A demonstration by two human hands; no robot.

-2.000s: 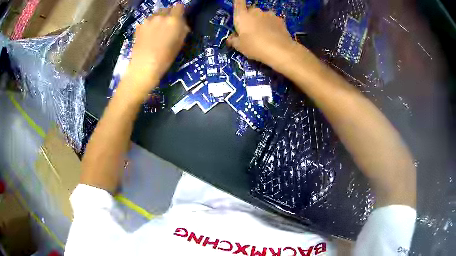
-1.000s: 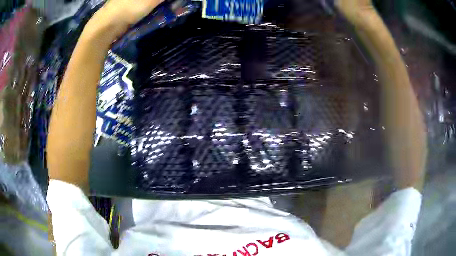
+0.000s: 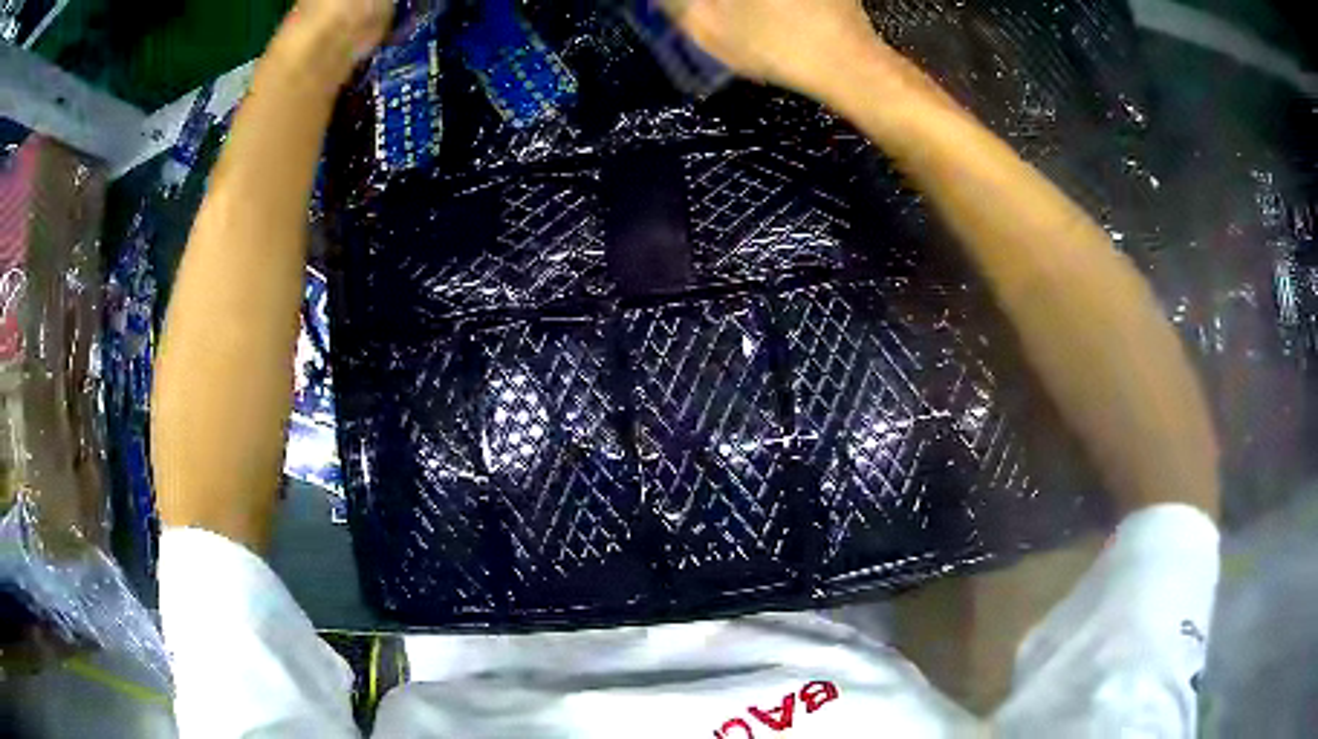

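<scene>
The black blister tray (image 3: pixel 651 253) lies in front of me, with bare crosshatched pockets near me. Blue circuit boards (image 3: pixel 408 101) lie at its far left part, one below my left hand (image 3: pixel 347 26) and another, a tilted board (image 3: pixel 523 72), right of it. My left hand is partly cut off by the top edge; its grip is unclear. My right hand (image 3: pixel 773 36) is at the top centre, its fingers on a dark blue, blurred board (image 3: pixel 679 46) above the tray's far part.
At the left, more blue boards (image 3: pixel 130 375) show beyond my left forearm. A brown carton (image 3: pixel 65 332) with pink-red material and clear wrinkled film (image 3: pixel 72 570) stands at the left edge. Shiny black plastic extends at the right.
The tray has come from the right to in front of me, and now sits slightly farther left than a second ago. Both hands are at its far side, with boards now at its far left.
</scene>
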